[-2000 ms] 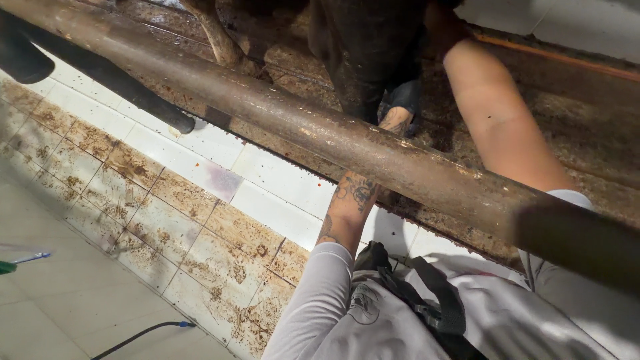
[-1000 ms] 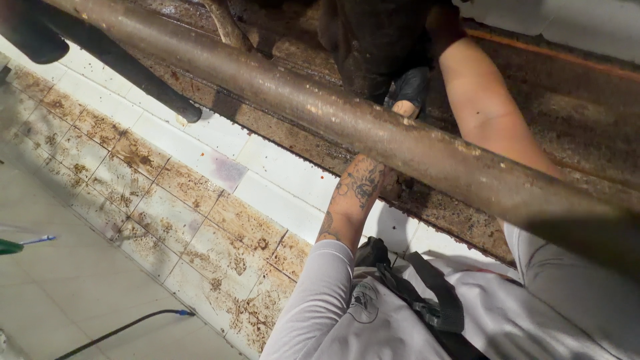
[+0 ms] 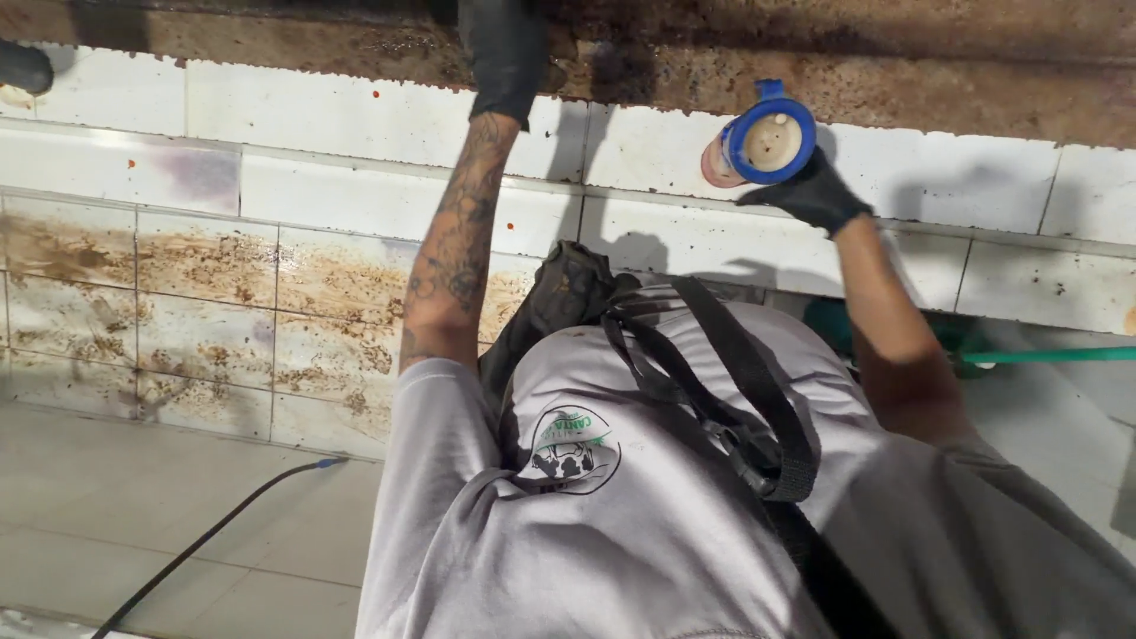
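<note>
My right hand (image 3: 812, 197), in a black glove, grips a cup (image 3: 729, 158) with a blue rim and a blue tab. The cup is tilted so its round opening shows, with cream-coloured, frothy-looking contents. At the top edge is my left hand (image 3: 504, 67), also black-gloved, over the brown, soiled floor edge (image 3: 399, 58). Its fingers are cut off or lost in the dark, so what it touches is hidden. The cup lies to the right of my left hand, in front of the white tiles (image 3: 657, 146).
Brown-stained wall tiles (image 3: 204, 266) lie at the left. A black hose (image 3: 204, 532) with a blue end rests on the pale tiled floor (image 3: 293, 532). The dark end of a bar (image 3: 25, 67) shows at the upper left. A green rod or hose (image 3: 1056, 355) crosses at the right, and black straps (image 3: 737, 373) hang at my front.
The view has swung considerably. Earlier, both arms reached to a dark animal's legs, the left under a thick brown rail. My right hand now shows at the right with the cup.
</note>
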